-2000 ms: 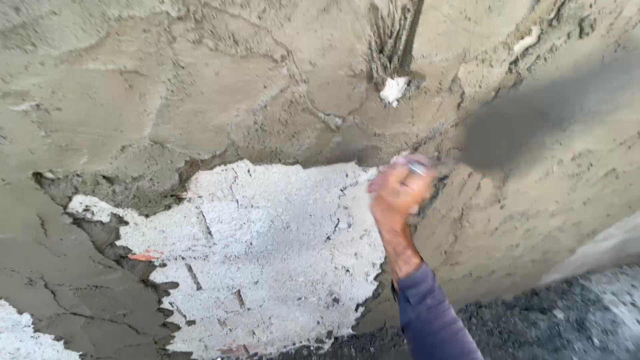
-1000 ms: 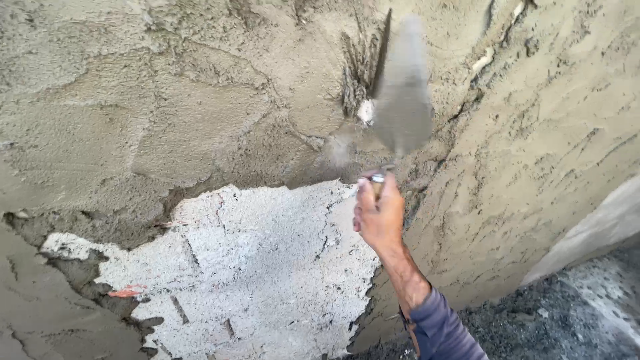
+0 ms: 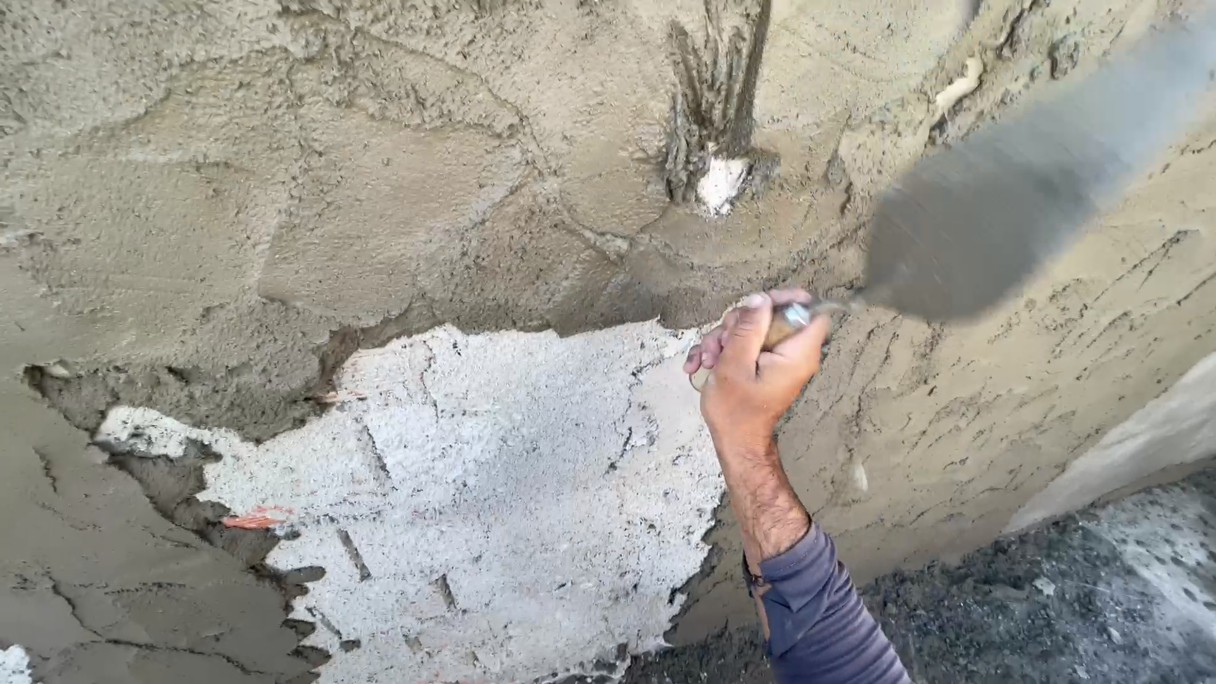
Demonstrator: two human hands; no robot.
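Note:
My right hand (image 3: pixel 760 366) is closed around the handle of a mason's trowel (image 3: pixel 988 214), whose metal blade reaches to the upper right, blurred by motion. Behind the hand is a wall coated in wet grey-brown mortar (image 3: pixel 399 190). Left of the wrist lies a bare patch of whitish rough wall (image 3: pixel 513 446) with a ragged mortar edge around it. A smaller white spot (image 3: pixel 722 183) shows above the hand, below a ridged streak of mortar. My left hand is out of view.
Dark, rubble-strewn ground (image 3: pixel 1035 589) runs along the lower right, beside a smooth pale strip (image 3: pixel 1130 446) at the wall's foot. A reddish spot (image 3: pixel 256 518) marks the bare patch's left side. A raised mortar seam runs at the upper right.
The trowel blade pointed up beside the small white spot one second ago; now it points to the upper right. The large bare patch remains.

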